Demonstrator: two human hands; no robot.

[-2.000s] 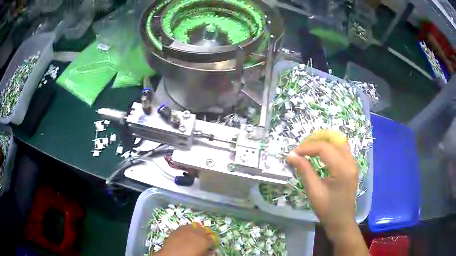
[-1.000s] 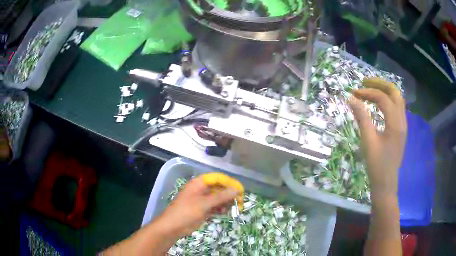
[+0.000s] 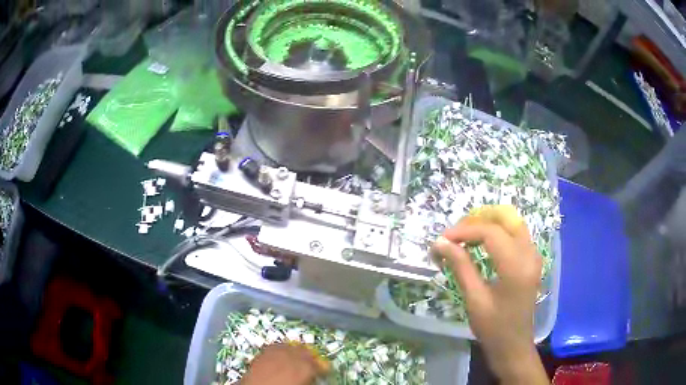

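Observation:
The silver assembly fixture (image 3: 374,225) sits on the bench at the centre. My right hand (image 3: 500,274), with yellow finger cots, is at its right end with thumb and fingertips pinched together; a small whitish workpiece seems to be between them, partly hidden by the fingers. My left hand (image 3: 286,367) is low in the near parts tub (image 3: 197,331), cut off by the bottom edge; its fingertips are among the white-and-green workpieces (image 3: 376,357), so its grip is hidden. The larger parts tub (image 3: 555,301), heaped with the same pieces, is behind and below my right hand.
The vibratory bowl feeder (image 3: 308,128) stands behind the fixture, with a feed track (image 3: 403,143) coming down. A blue tray or lid (image 3: 590,263) lies at right. Green bags (image 3: 134,105), loose white pieces (image 3: 150,207) and another tub (image 3: 37,120) are at left.
Since one second ago, my right hand has moved from above the larger tub to the fixture's end. My left hand has lowered into the near tub. The camera view has shifted.

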